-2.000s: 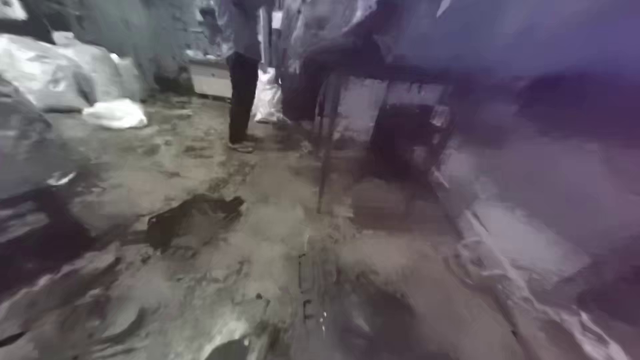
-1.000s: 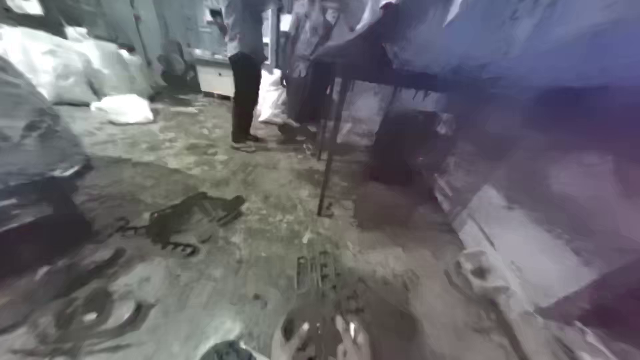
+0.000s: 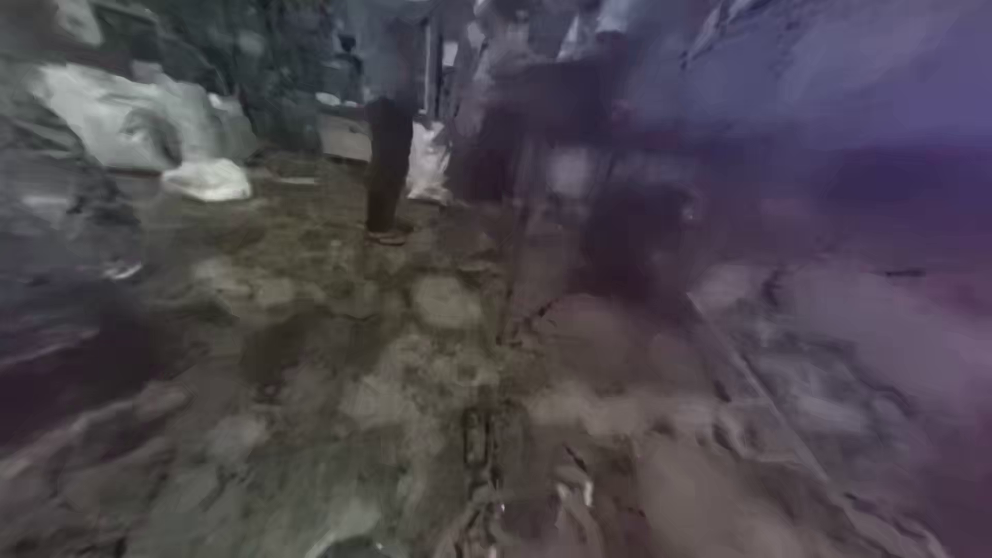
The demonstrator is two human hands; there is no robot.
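Note:
The picture is heavily blurred. At the bottom edge, right of the middle, my right hand (image 3: 575, 504) shows as a pale smear with light fingertips. What it holds or touches cannot be made out. My left hand (image 3: 457, 536) is a faint brownish shape to its left, low in the view, and its fingers are not clear. Just beyond the hands, dark narrow pieces with a looped outline (image 3: 477, 442) lie on the stained floor (image 3: 442, 364). A dark rounded thing (image 3: 353, 549) is cut off by the bottom edge, left of my left hand.
A person in dark trousers (image 3: 387, 167) stands ahead, beside a white sack (image 3: 428, 163). More pale sacks (image 3: 132, 116) are piled at the back left, with a white bag (image 3: 208, 180) on the floor before them. A dark table (image 3: 558, 101) stands at the right, its legs blurred.
Two hands plainly visible close together at the bottom edge one second ago are now blurred, the right one farther right. Two seconds ago no hand was clearly visible.

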